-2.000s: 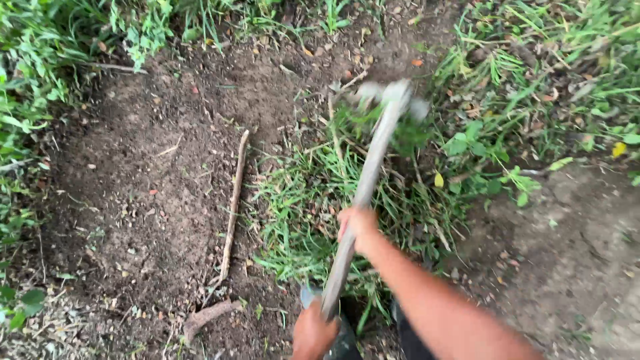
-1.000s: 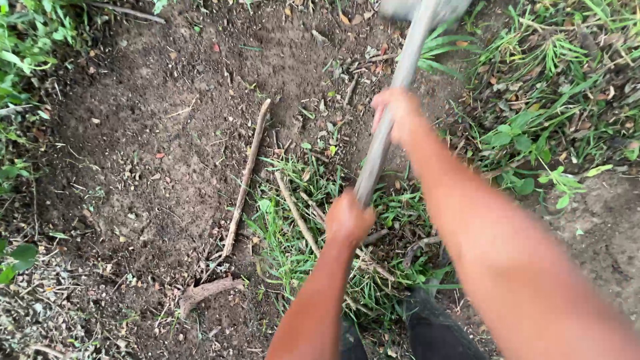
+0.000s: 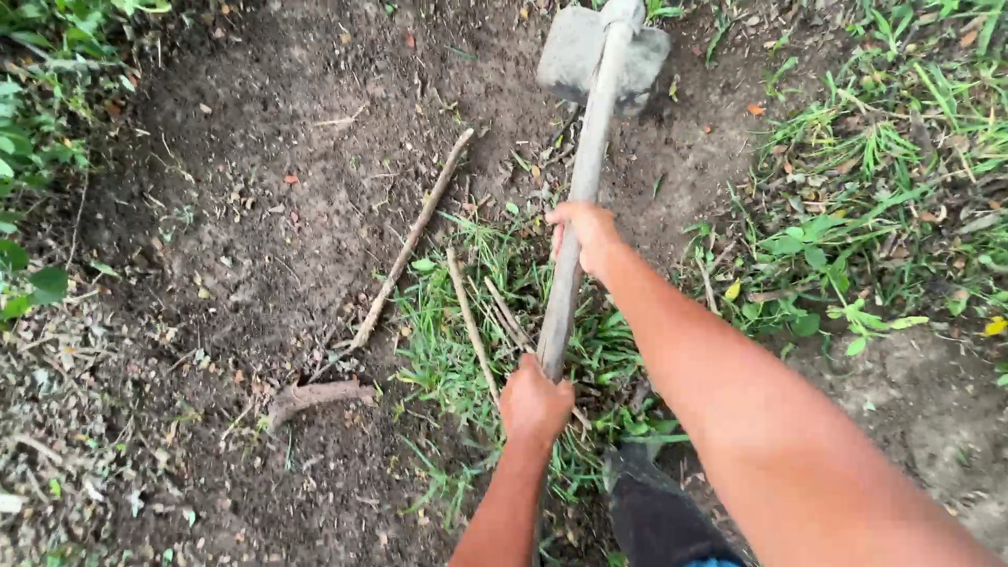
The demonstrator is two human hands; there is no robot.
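Observation:
Both hands grip the pale wooden handle of a hoe (image 3: 592, 161). My left hand (image 3: 535, 400) is closed around its lower part, and my right hand (image 3: 587, 236) holds it farther up. The broad metal hoe blade (image 3: 568, 53), dirt-coated, is at the top of the view over bare soil; whether it touches the ground I cannot tell. Beneath the handle and my left hand lies a heap of green grass (image 3: 445, 346) with thin sticks (image 3: 472, 327) on it.
A long stick (image 3: 413, 236) lies on the soil left of the grass, with a short thick piece of wood (image 3: 323, 395) below it. Leafy plants (image 3: 47, 142) grow at the upper left, and grass and weeds (image 3: 882, 181) at the right. A dark boot (image 3: 661, 504) shows at the bottom.
The hoe blade, over the grass two seconds ago, is now above bare soil farther up. The grass heap and sticks now lie closer to my feet. Both hands have stayed on the handle.

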